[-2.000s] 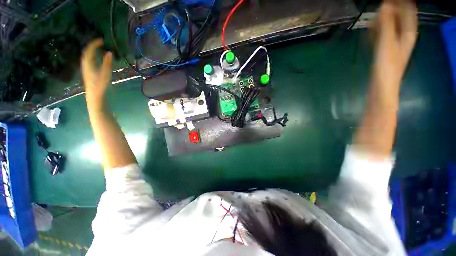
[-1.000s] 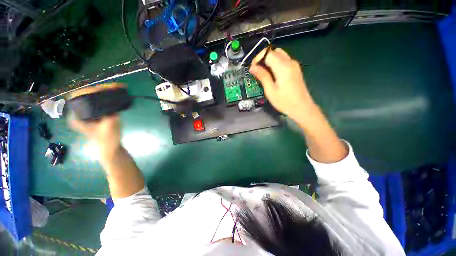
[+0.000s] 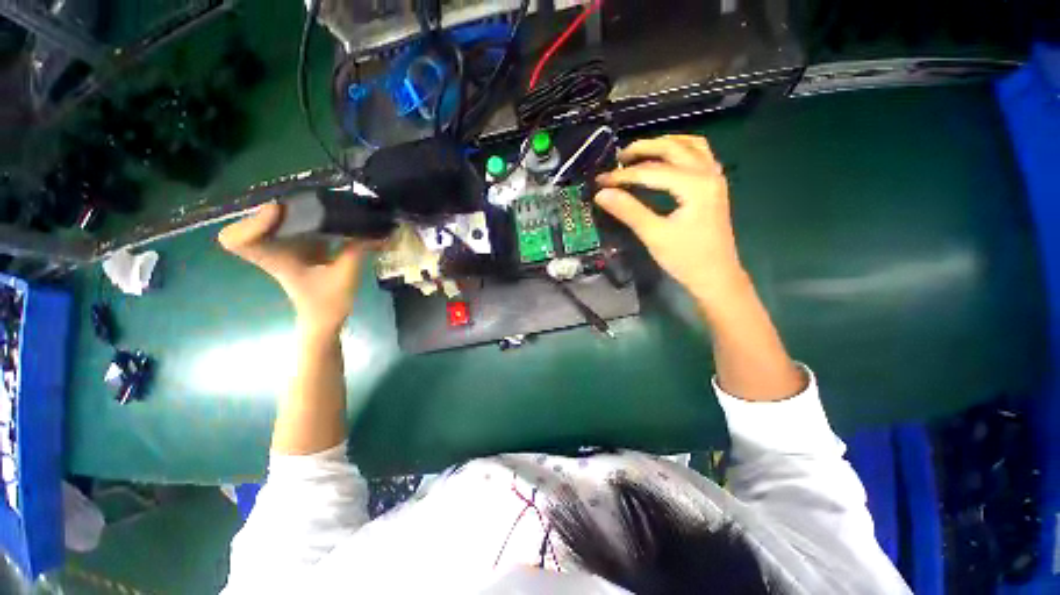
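Note:
My left hand [image 3: 305, 265] grips a black power adapter [image 3: 331, 214] at the left end of the white socket [image 3: 409, 258]. Another black block [image 3: 421, 174] sits behind the socket. My right hand [image 3: 686, 215] is at the right edge of the green circuit boards [image 3: 558, 221], thumb and fingers curled close together. Whether a plug is between its fingertips cannot be made out. A thin black cord [image 3: 591, 312] lies across the front of the black base plate [image 3: 511, 312]. The red switch [image 3: 458, 314] is at front left.
Green-topped buttons [image 3: 542, 144] stand behind the boards. A black cable bundle [image 3: 565, 95] and a red lead [image 3: 560, 47] lie behind them. Blue wire [image 3: 421, 88] is at the back. A small black item [image 3: 128, 374] and white plastic [image 3: 131, 271] lie left. Blue bins flank the bench.
My left hand has brought the adapter right, up to the socket. My right hand has stayed by the boards, shifting slightly. The black cord now shows across the plate's front.

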